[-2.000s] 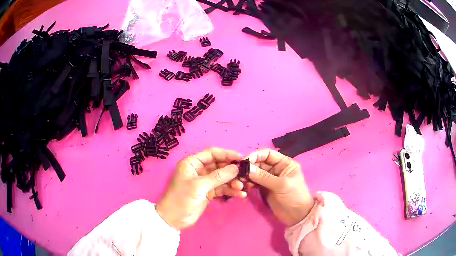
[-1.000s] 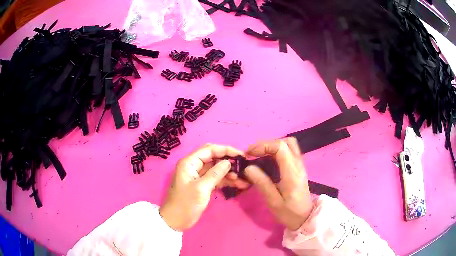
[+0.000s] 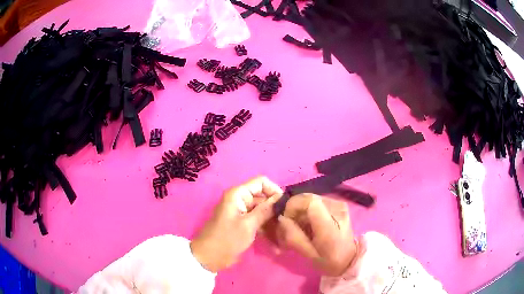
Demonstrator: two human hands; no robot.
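Observation:
My left hand [image 3: 238, 221] pinches the dark buckle end of a black webbing strap [image 3: 322, 185] near the table's front; the buckle itself is mostly hidden by fingers. My right hand [image 3: 316, 232] is curled against the same spot, its fingers closed on the strap just right of the left fingertips. The strap runs out past the right hand to the right, with a blurred end [image 3: 359, 197] beside it. Loose strips [image 3: 368, 158] lie crossed just beyond.
Loose buckle pile [image 3: 189, 152] and a second cluster [image 3: 235, 74] lie left of centre. A strap pile [image 3: 63, 103] is at left, a large strap heap [image 3: 396, 51] at upper right. A clear plastic bag [image 3: 195, 23] is at top; a smartphone [image 3: 474, 215] at right.
The strap now extends out to the right beyond my right hand. My right hand has come lower and closed in beside my left. The buckle, visible one second ago, is now covered.

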